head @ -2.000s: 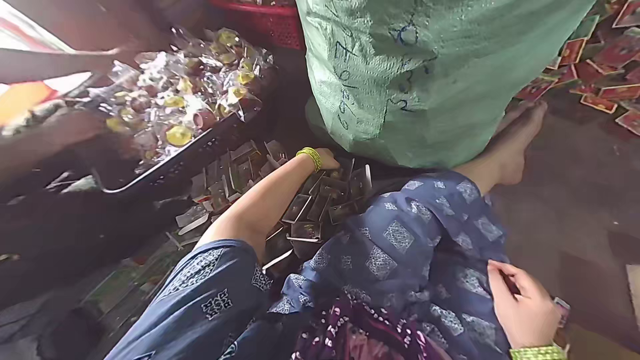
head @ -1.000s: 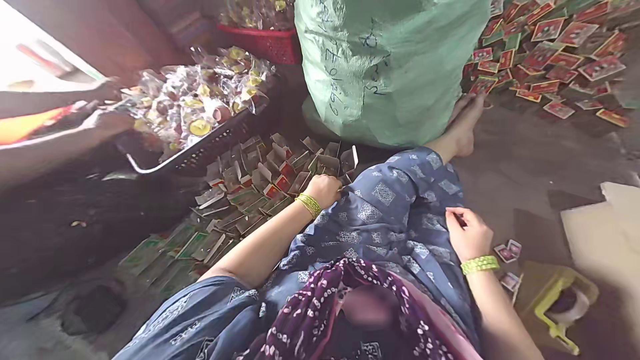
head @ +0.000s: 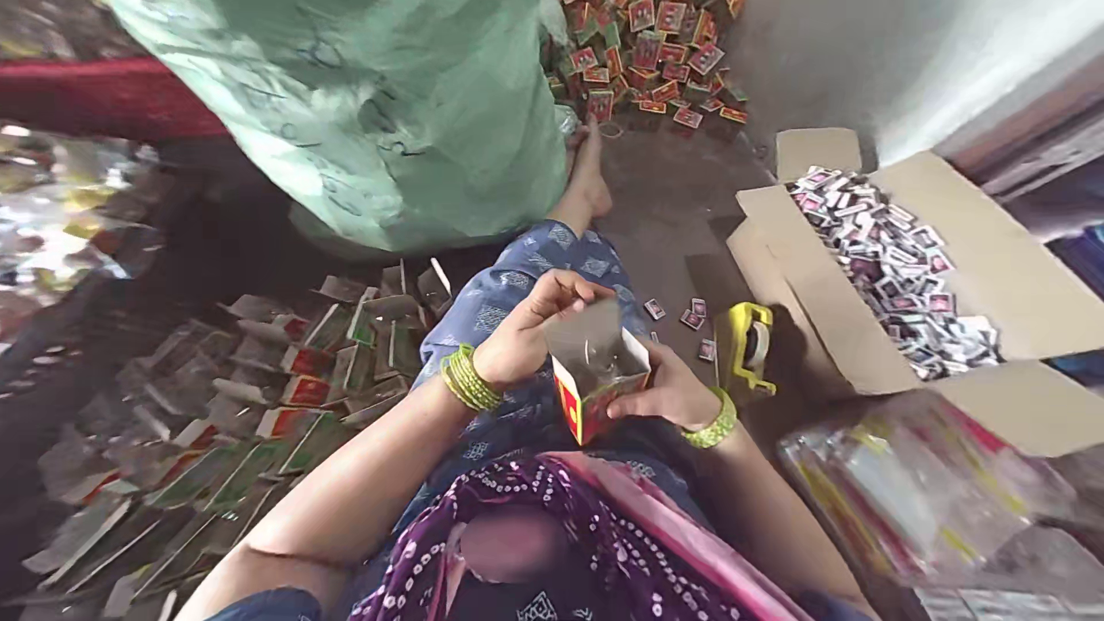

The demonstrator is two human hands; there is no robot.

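A small red and yellow paperboard box [head: 595,379], its grey flap raised, is between my hands above my lap. My right hand [head: 668,388] grips its right side, thumb on the front. My left hand [head: 539,323] is at the raised flap, with fingers bent near its top edge; whether they pinch it cannot be told. Many similar boxes with raised flaps [head: 306,388] stand in rows on the floor at left. Small packets [head: 693,319] lie on the floor right of my knee, beside a yellow tape dispenser [head: 746,349].
A big green sack [head: 388,129] stands beyond my leg. Behind my foot lies a pile of small red boxes [head: 664,60]. An open cardboard carton [head: 798,293] of small packets stands at right, with plastic bags [head: 923,492] below it. Wrapped items [head: 60,216] are at far left.
My left hand has moved from the boxes on the floor to my lap, where a box is now held. My right hand, earlier without a box, now grips it. The view has swung right.
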